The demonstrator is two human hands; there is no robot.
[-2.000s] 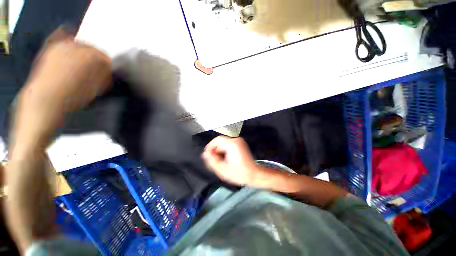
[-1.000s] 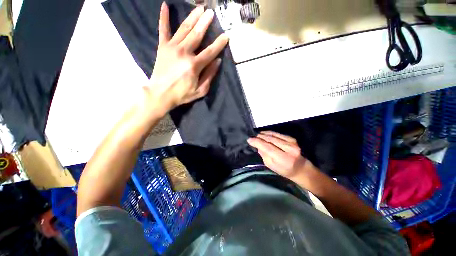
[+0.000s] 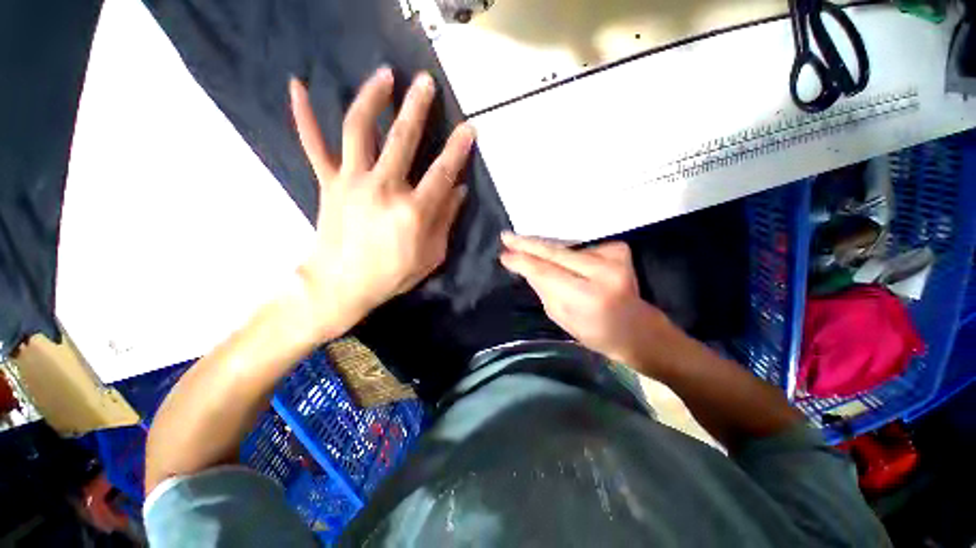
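A long black fabric panel [image 3: 257, 64] lies on the white table and runs from the top edge down over the table's front edge to the lap. My left hand [image 3: 380, 214] lies flat on it with fingers spread, pressing it. My right hand [image 3: 583, 287] is at the panel's right edge by the table's front edge, fingertips touching the cloth; whether they pinch it is hard to tell. A small part of the sewing machine's metal parts [image 3: 462, 9] shows at the top edge; the needle area is cut off.
Black-handled scissors [image 3: 829, 54] lie on the table at the right, above a printed ruler [image 3: 792, 134]. Other black cloth [image 3: 32, 161] hangs at the left above cardboard [image 3: 70, 385]. Blue baskets [image 3: 797, 289] stand below, the right one holding red cloth [image 3: 859, 340].
The black cloth was swung over onto the table and now lies flat under my left hand. Since one second ago it reaches further past the top edge, and the view has shifted slightly.
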